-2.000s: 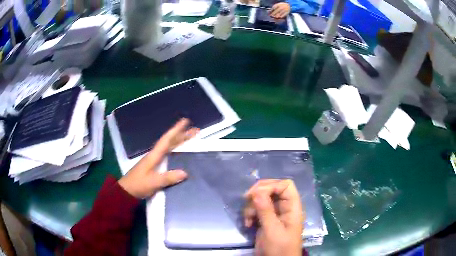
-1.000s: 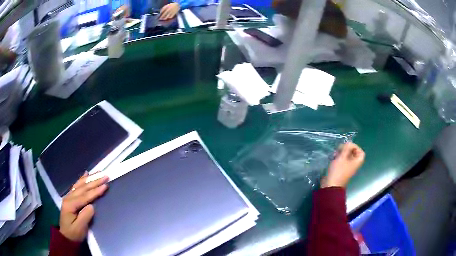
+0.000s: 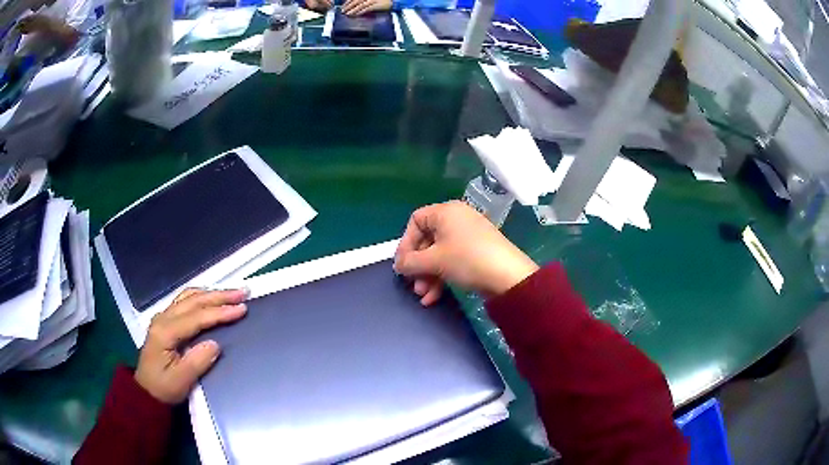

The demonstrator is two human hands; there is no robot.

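Observation:
A shiny dark grey tablet back [image 3: 345, 363] lies flat on white sheets [image 3: 323, 265] in front of me. My left hand [image 3: 186, 341] rests on its left edge, fingers a little apart. My right hand [image 3: 454, 250] is at the upper right corner, thumb and forefinger pinched together. The fingers hide the camera corner, and I cannot tell if film is between them. Clear film [image 3: 623, 309] lies on the green bench to the right, partly behind my right sleeve.
A dark tablet on white sheets [image 3: 195, 222] lies at the upper left. A paper stack [image 3: 54, 300] stands far left. Beyond my right hand are a small bottle [image 3: 491, 198], white papers [image 3: 518, 163] and a metal post [image 3: 618, 118]. A pale strip [image 3: 762, 259] lies far right. Another person's hands [image 3: 364, 7] show opposite.
Clear film was pulled off the back to the right and laid on the bench. My right hand has come back to the tablet's camera corner. My left hand stays at the left edge.

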